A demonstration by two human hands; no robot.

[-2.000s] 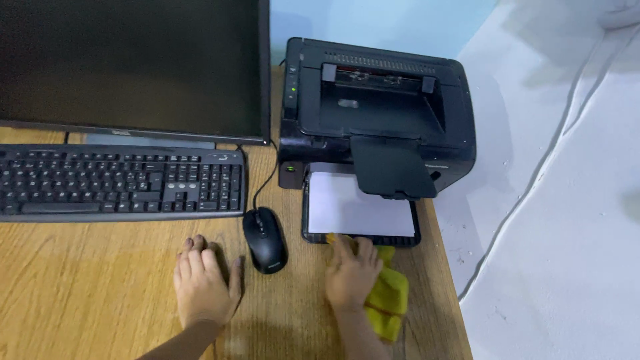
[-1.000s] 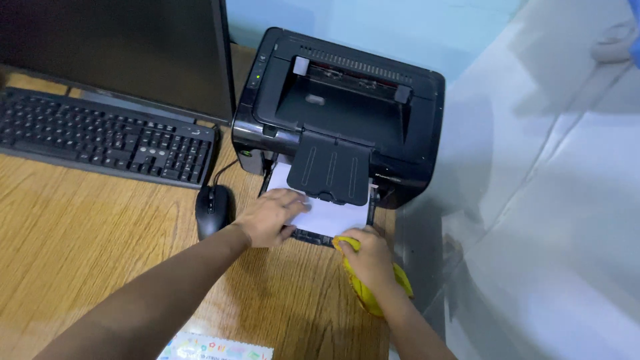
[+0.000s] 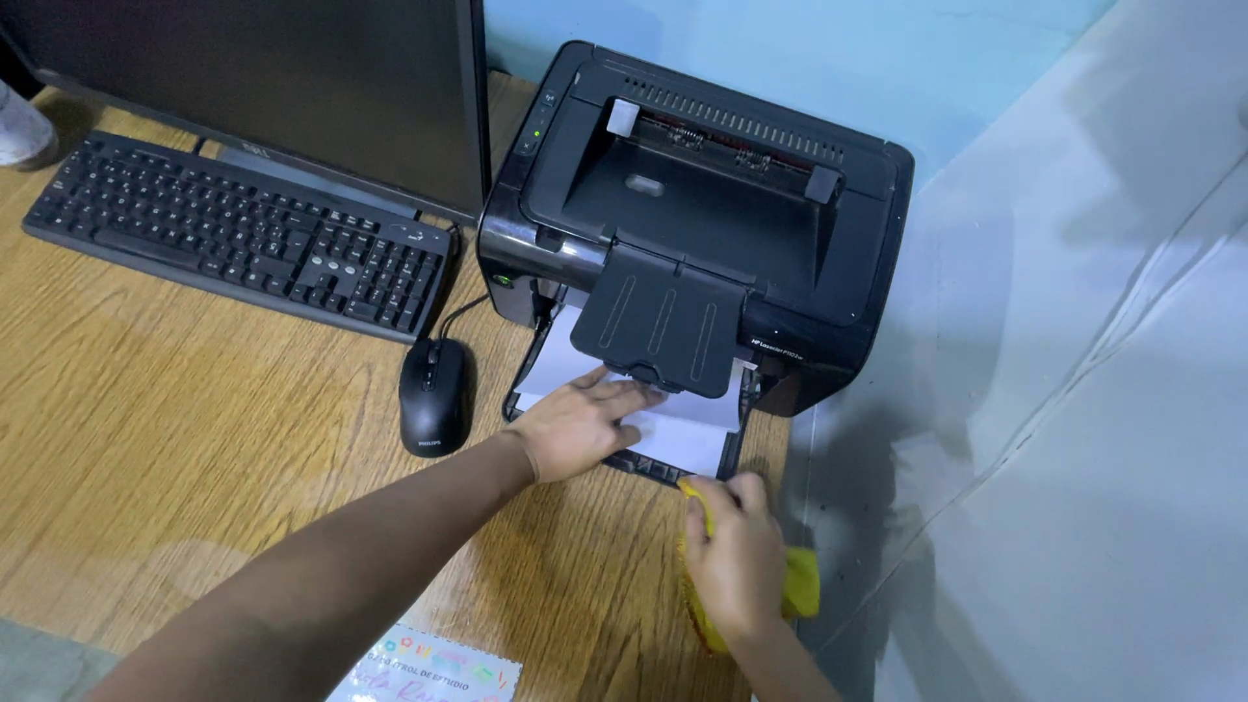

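A black HP laser printer (image 3: 702, 205) stands at the desk's right rear, its output flap (image 3: 663, 322) folded out over the paper tray (image 3: 648, 466). White paper sheets (image 3: 682, 444) lie in the tray; the upper ones are pushed up and overlap the lower paper unevenly. My left hand (image 3: 580, 424) presses on the paper from the left, fingers spread, their tips partly under the flap. Whether it grips a sheet cannot be told. My right hand (image 3: 736, 551) is closed on a yellow cloth (image 3: 801, 583) at the tray's front right corner.
A black mouse (image 3: 434, 398) lies left of the tray, its cable running behind the keyboard (image 3: 244, 234). A monitor (image 3: 273, 88) stands behind them. A card with writing (image 3: 439, 668) is at the desk's near edge. A pale wall (image 3: 1072, 439) rises at the right.
My left hand has moved from beside the mouse onto the tray's paper. The upper sheets have shifted out of line with the lower paper. My right hand still holds the cloth.
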